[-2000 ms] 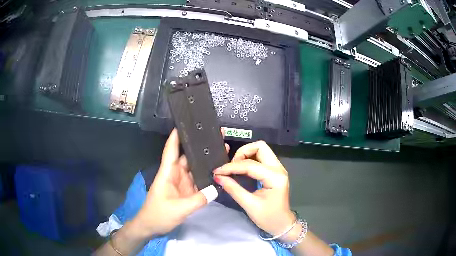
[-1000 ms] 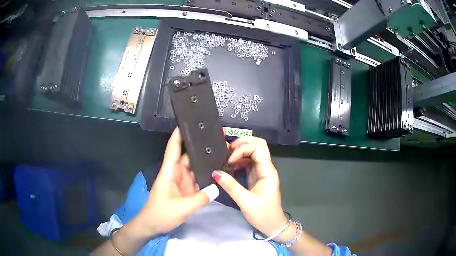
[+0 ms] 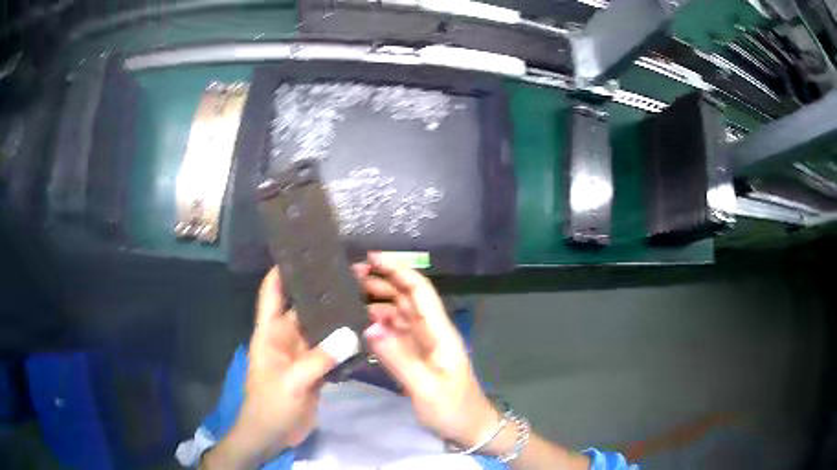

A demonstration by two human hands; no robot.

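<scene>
My left hand [image 3: 292, 372], with a white wrap on its thumb, holds the dark fixture bar [image 3: 310, 252] by its lower part. The bar is tilted, its pinned end over the front left of the black parts tray [image 3: 496, 184]. My right hand [image 3: 418, 353] is at the bar's lower right edge, fingers curled; blur hides whether it touches the bar or holds a ring. Small silver rings [image 3: 362, 197] lie scattered in the tray's left, back and front middle.
A coppery-silver bar [image 3: 209, 165] lies left of the tray, beyond it a dark stack [image 3: 99, 156]. A single dark bar [image 3: 589, 174] and a stack of bars [image 3: 684, 170] stand at right. Rails [image 3: 367, 53] run behind. A blue stool [image 3: 92, 395] is at lower left.
The view has shifted and blurred, so the tray and bars appear further left and most a little lower. My left hand still holds the bar. My right-hand fingers have moved slightly at its edge.
</scene>
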